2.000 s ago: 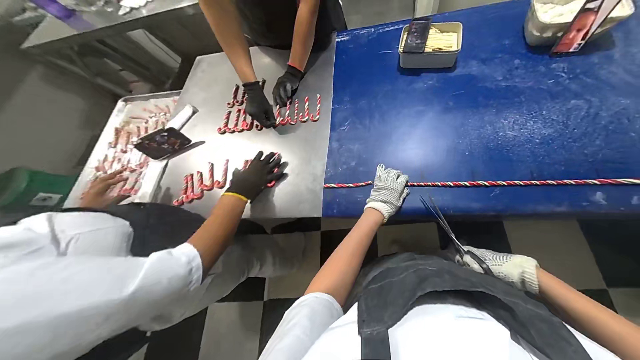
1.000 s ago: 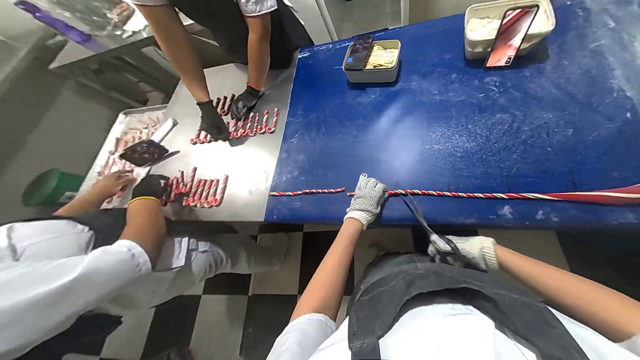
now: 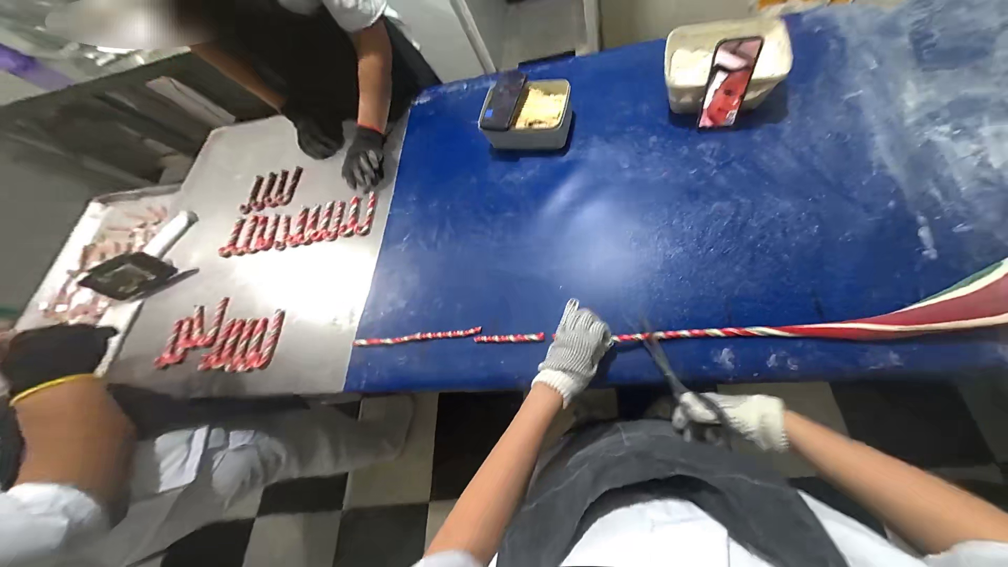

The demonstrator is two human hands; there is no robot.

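My left hand (image 3: 576, 350), in a pale knit glove, rests over the striped candy rope (image 3: 756, 331) near the blue table's front edge. The rope is red, white and green, thin and twisted near my hand, thick and flat at the far right. In my gloved right hand (image 3: 728, 419) are metal scissors (image 3: 668, 368), their blades at the rope just right of my left hand. To the left of my left hand lie a short cut piece (image 3: 510, 338) and a longer cut piece (image 3: 417, 337), close together. Whether my left fingers grip the rope is hard to tell.
Black-gloved co-workers stand beside the steel table (image 3: 315, 276), which holds rows of hooked candy canes (image 3: 299, 226). A tray of candy (image 3: 102, 244) lies farther left. On the blue table (image 3: 598, 220) stand a metal container (image 3: 529, 138) and a plastic tub (image 3: 683, 83) with a phone (image 3: 731, 83) leaning on it.
The rope ran unbroken under my left hand two seconds ago; now two separate pieces lie to its left. The scissors have come to the rope. A co-worker's hand has left the lower row of canes.
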